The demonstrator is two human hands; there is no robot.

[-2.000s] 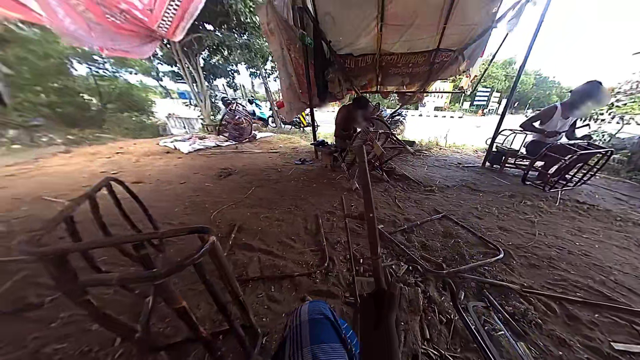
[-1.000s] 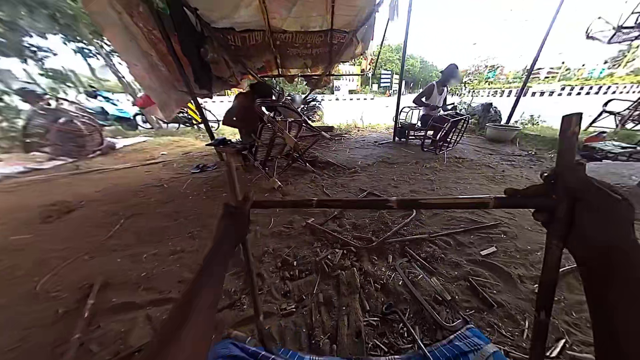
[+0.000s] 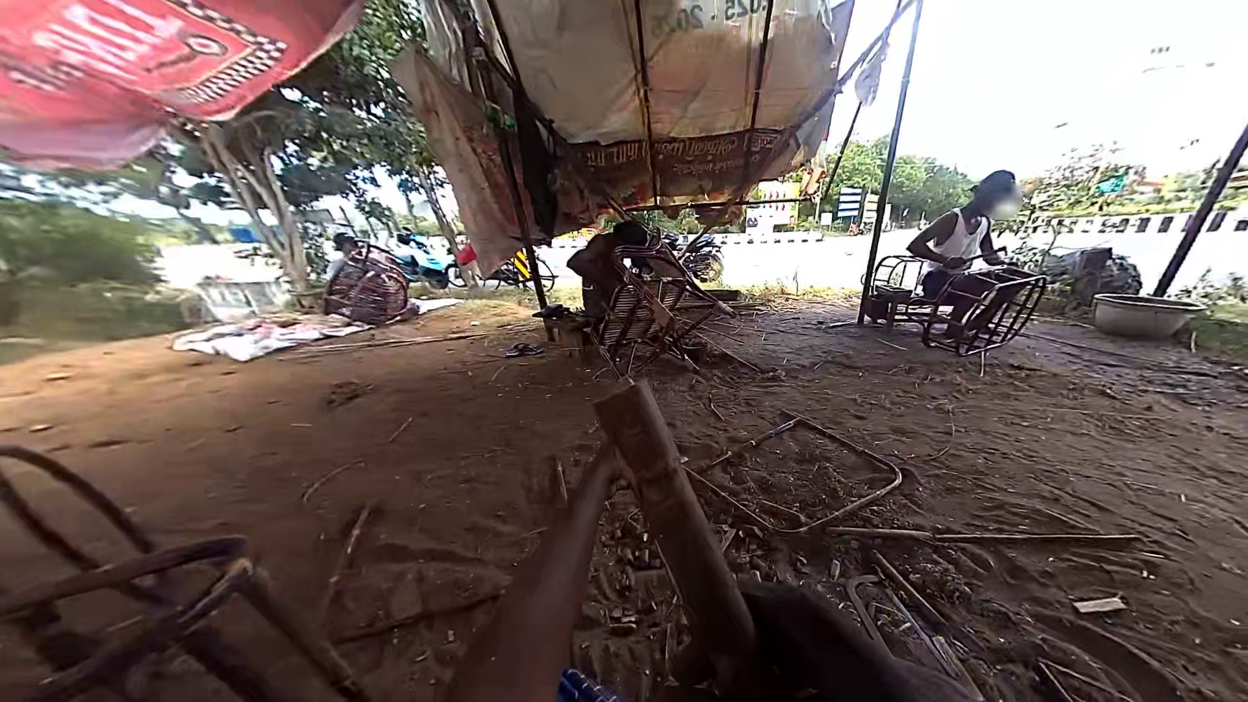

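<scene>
A thick brown wooden pole (image 3: 673,507) rises from the bottom centre, its cut end uppermost and tilted slightly left. My right hand (image 3: 780,634), dark and blurred, is closed round its lower part. My left forearm reaches up from the bottom, and my left hand (image 3: 606,463) is behind the pole's left side; its fingers are mostly hidden. At the lower left lies part of a curved cane frame (image 3: 185,575). A bent cane loop (image 3: 877,497) rests on the ground right of the pole.
Sticks (image 3: 985,537) and offcuts litter the sand. Ahead, a crouching person (image 3: 597,273) is at a slatted cane frame (image 3: 643,312). On the right, a seated person (image 3: 960,239) handles another frame (image 3: 985,307) beside a tarp pole (image 3: 892,156); a basin (image 3: 1146,315) stands farther right.
One second ago my hands were wide apart on two uprights joined by a crossbar; now they are close together at the centre, with a pole pointing away. The view has swung left.
</scene>
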